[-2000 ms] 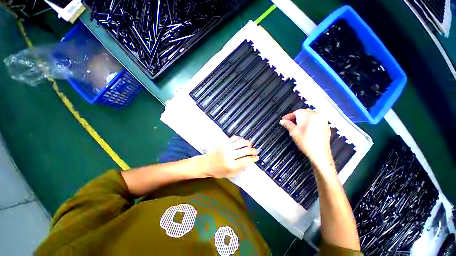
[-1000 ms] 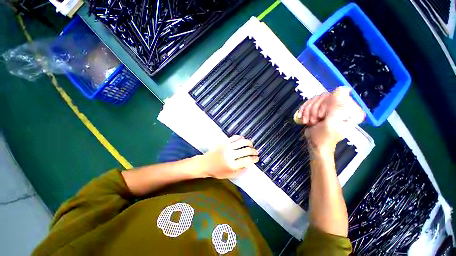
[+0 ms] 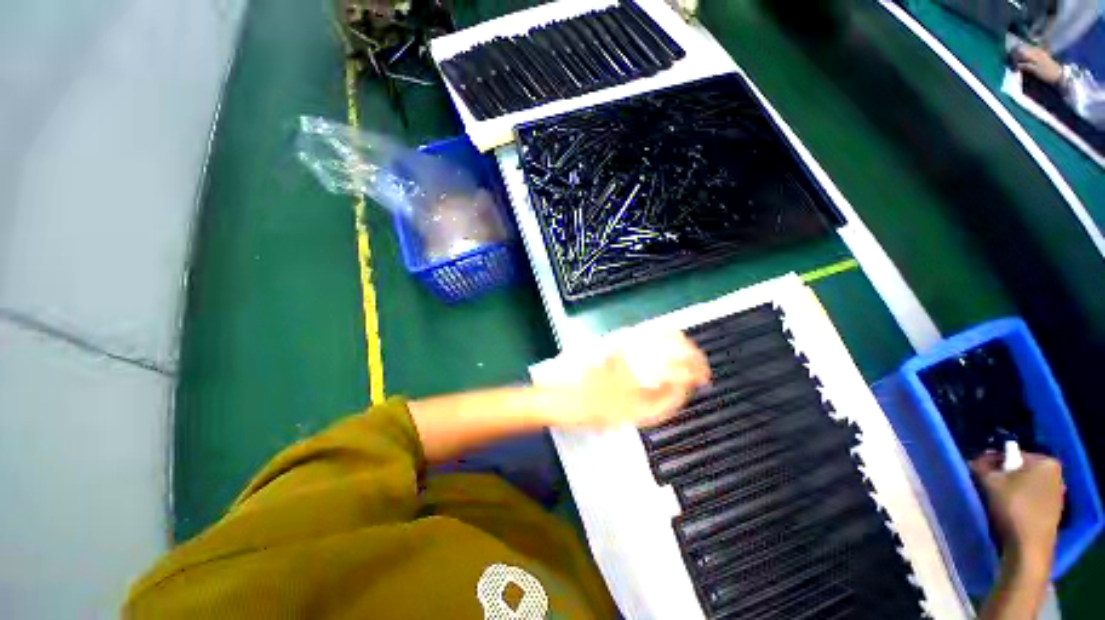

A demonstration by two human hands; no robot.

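Note:
Long black parts point(image 3: 776, 472) lie side by side in a block on a white sheet point(image 3: 594, 484). My left hand point(image 3: 642, 378) is blurred, at the far left end of the block; whether it holds a part cannot be seen. My right hand point(image 3: 1020, 491) is inside the solid blue bin point(image 3: 903, 418), over small black fittings point(image 3: 975, 394). A small white patch shows on one of its fingers. Its fingertips are partly hidden, so whether they grip a fitting cannot be told.
A shallow black tray point(image 3: 788, 200) of loose slim black parts lies beyond the sheet. Past it is a second sheet with black rows point(image 3: 564, 55). A blue basket point(image 3: 467, 273) with a clear plastic bag point(image 3: 351, 158) stands low at the left. Another person's hand point(image 3: 1038, 63) shows at top right.
The view has swung toward the left and far end. My left hand has moved from the block's near edge to its far left end. My right hand has gone from above the rows into the blue bin.

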